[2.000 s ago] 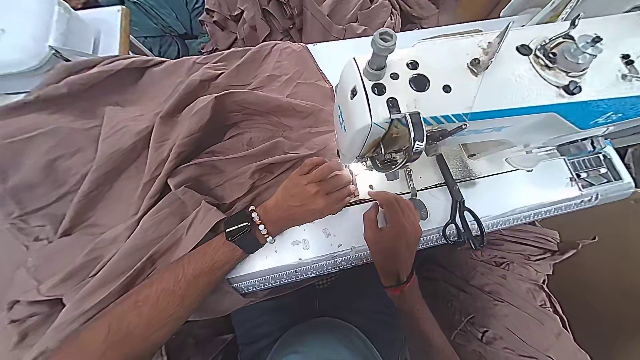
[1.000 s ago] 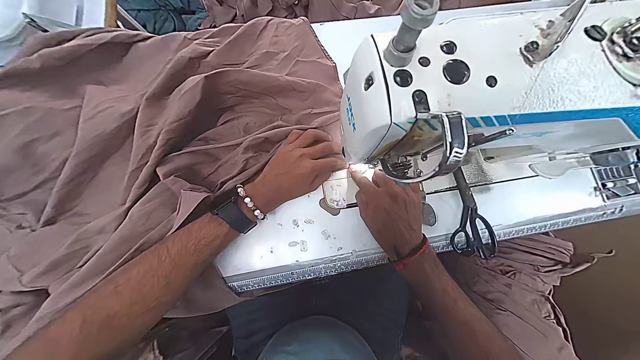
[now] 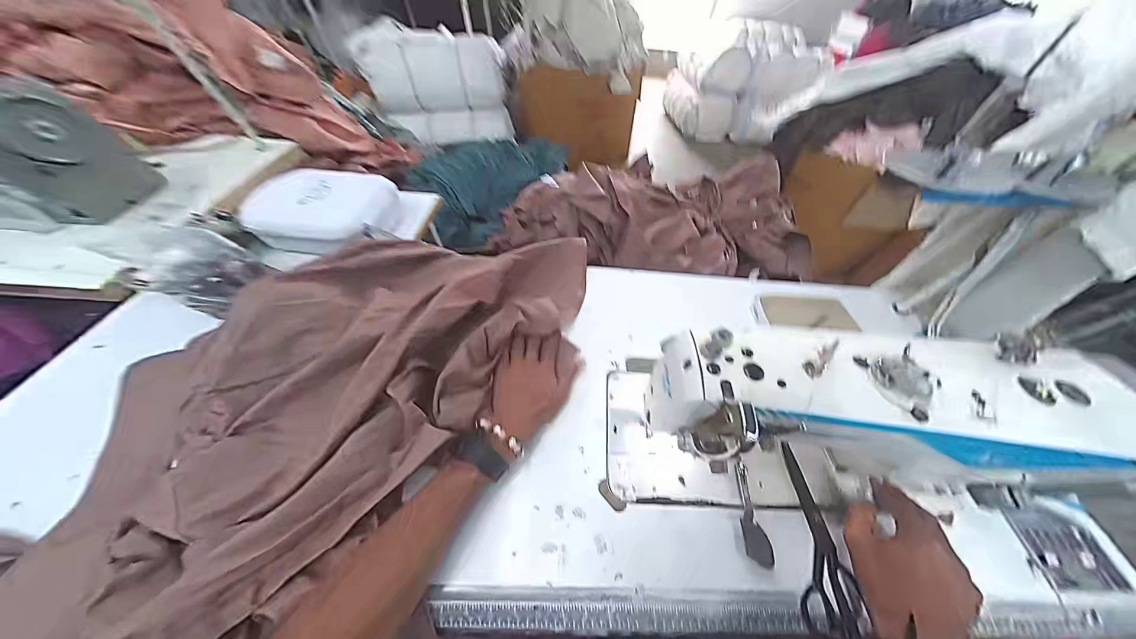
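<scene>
My left hand [image 3: 534, 383], with a watch and a beaded bracelet at the wrist, grips the edge of a mauve-brown fabric piece [image 3: 355, 355] left of the sewing machine [image 3: 692, 382]. The cloth spreads in folds over the table's left side. My right hand [image 3: 910, 559] is at the lower right, just right of black-handled scissors [image 3: 825, 541]; it is blurred, and whether it holds something cannot be told. The scissors lie on the table with their blades towards the machine arm. The presser-foot lever [image 3: 750, 524] hangs left of them.
A ruler tape [image 3: 621, 614] runs along the table's front edge [image 3: 550, 586]. Behind the table lies a heap of brown fabric [image 3: 657, 222]. A white plastic container [image 3: 319, 206] stands at the back left, near another grey machine [image 3: 71, 151].
My left hand has moved from beside the needle to the left, onto the fabric. My right hand has moved right, past the scissors. The view has swung up and widened.
</scene>
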